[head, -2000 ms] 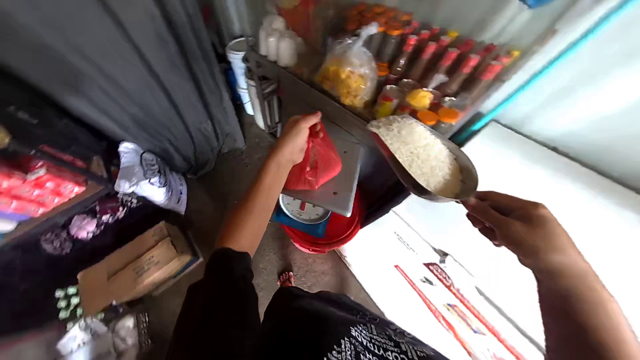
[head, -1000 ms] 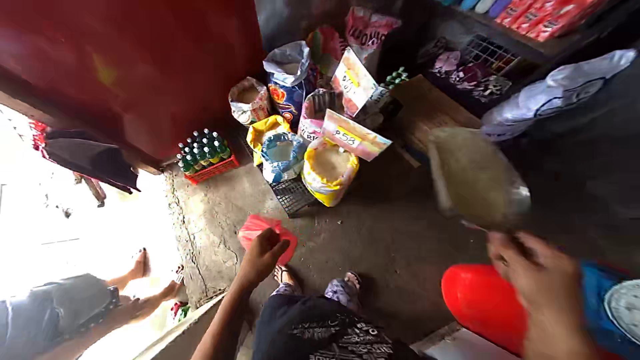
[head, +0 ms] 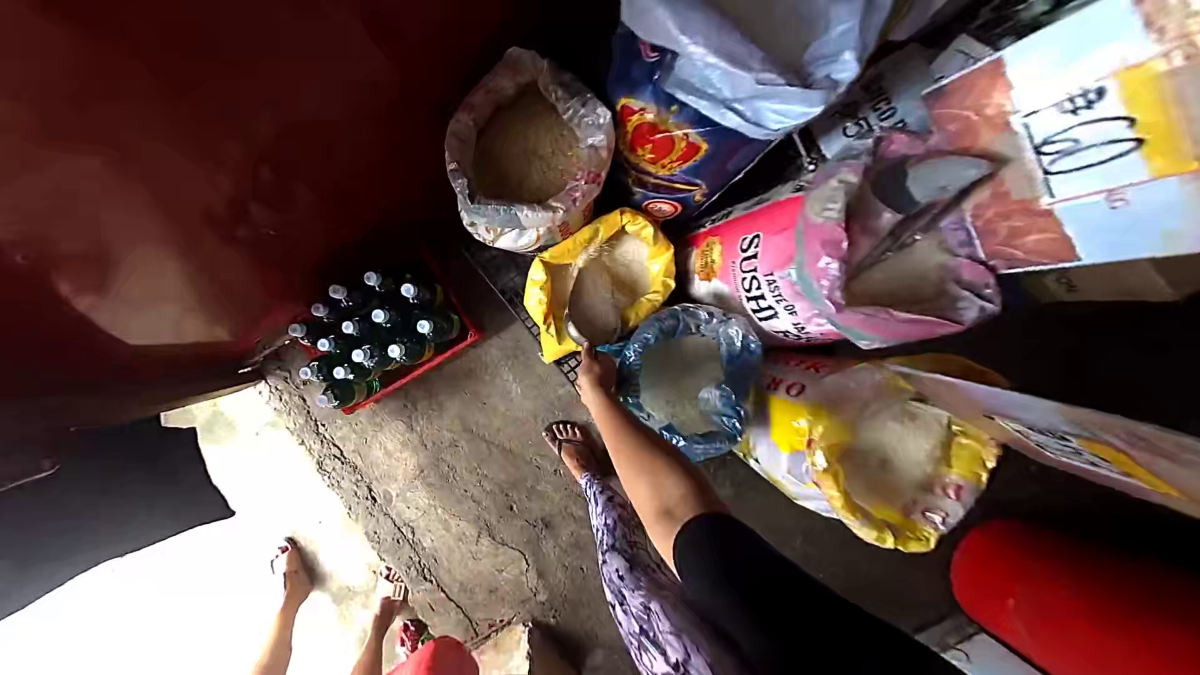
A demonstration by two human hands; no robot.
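Note:
My right hand (head: 596, 371) is closed on the handle end of a metal scoop (head: 594, 302), which lies in the open yellow sack of rice (head: 656, 246). The scoop's bowl is down among the pale grains. Just beside my hand is a sack lined with blue plastic (head: 684, 380), also holding grains. My left hand is out of view. A red object (head: 437, 658) shows at the bottom edge; I cannot tell what it is.
Around stand a clear-lined sack (head: 527, 145), a pink rice sack (head: 764, 272) and another yellow-rimmed sack (head: 891, 459). Bottles fill a red crate (head: 412, 382). Another person's feet (head: 292, 567) are at lower left. A red rounded container (head: 1069, 591) is at lower right.
The view has swung from the scale and counter to the sacks. My right hand, holding the scoop up in the air before, now has it down in the yellow sack. My left hand has left the view.

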